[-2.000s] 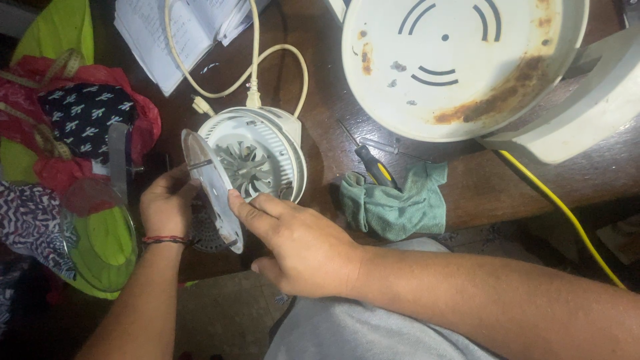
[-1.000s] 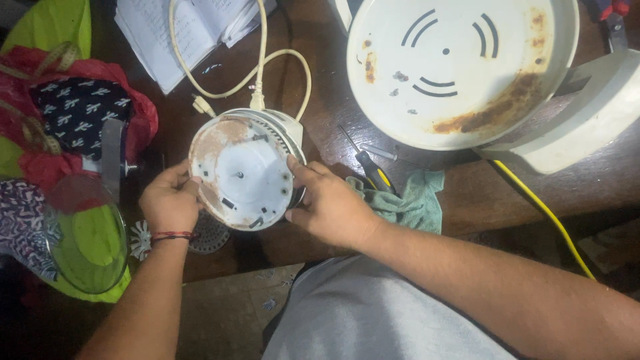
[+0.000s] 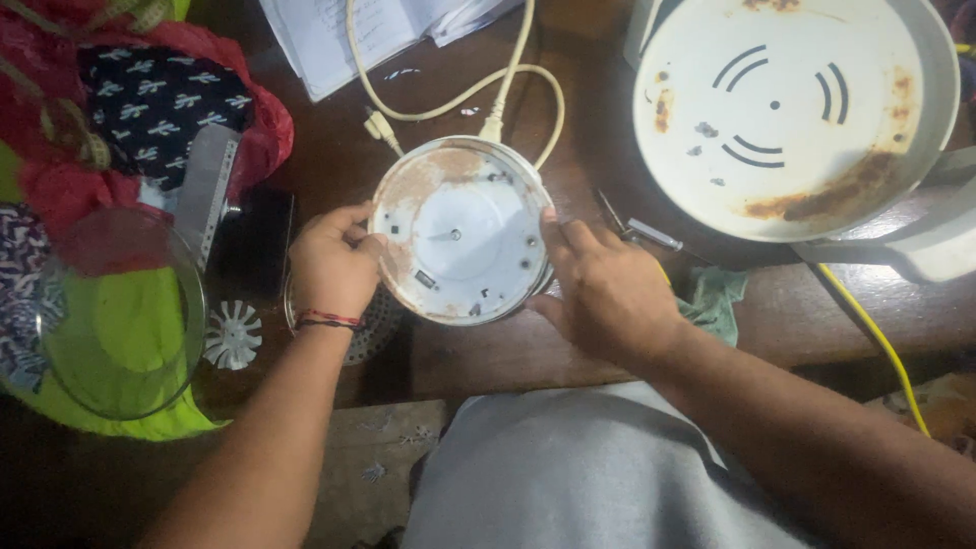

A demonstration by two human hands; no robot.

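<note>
A round metal plate with brown stains and a thin central shaft lies over a round white appliance housing, whose rim shows at the right and below. My left hand grips the plate's left edge between thumb and fingers. At the right edge, my right hand holds plate and housing rim with fingers above and thumb below. The housing's inside is hidden under the plate. A cream power cord meets the housing at its back. Partly beneath my left wrist lies a round perforated part, with a small metal fan wheel to its left.
A large white round pan with rust stains stands at the upper right. Near my right hand lie a screwdriver, a small clear tube and a green cloth. Papers, fabrics, a glass lid and a yellow cable lie around.
The plate was tilted up over the housing with its fan inside two seconds ago; it now lies flat over the housing. My right hand has moved from the plate's face to its right edge.
</note>
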